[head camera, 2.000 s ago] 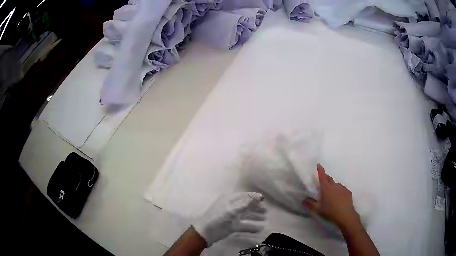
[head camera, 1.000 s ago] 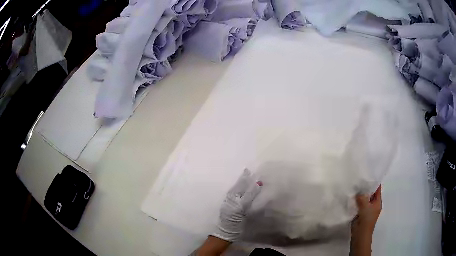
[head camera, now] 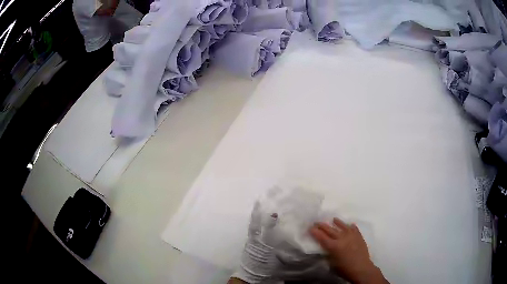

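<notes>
A crumpled thin white stuffing sheet (head camera: pixel 294 208) lies bunched between my two hands at the lower middle, blurred. My left hand (head camera: pixel 261 244), in a white glove, holds its left side, with a fingertip showing at the glove's end. My bare right hand (head camera: pixel 342 244) presses on its right side with fingers spread a little. Under them is a flat stack of white sheets (head camera: pixel 344 122). A dark grey blurred patch shows below the hands; I cannot tell what it is. A black pouch bag (head camera: pixel 82 223) with a small white logo lies at the table's left edge.
Pale lilac-white rolls (head camera: pixel 183 55) are heaped at the far left, with more rolls (head camera: pixel 478 72) at the far right. Flat white sheets (head camera: pixel 83 144) lie at the left. Black items and printed white strips (head camera: pixel 482 208) are at the right edge. Part of a person (head camera: pixel 103 22) shows at top left.
The thin sheet, spread wide a second ago, is now gathered into a small bunch. My right hand has moved left towards my left hand. A person has appeared at top left.
</notes>
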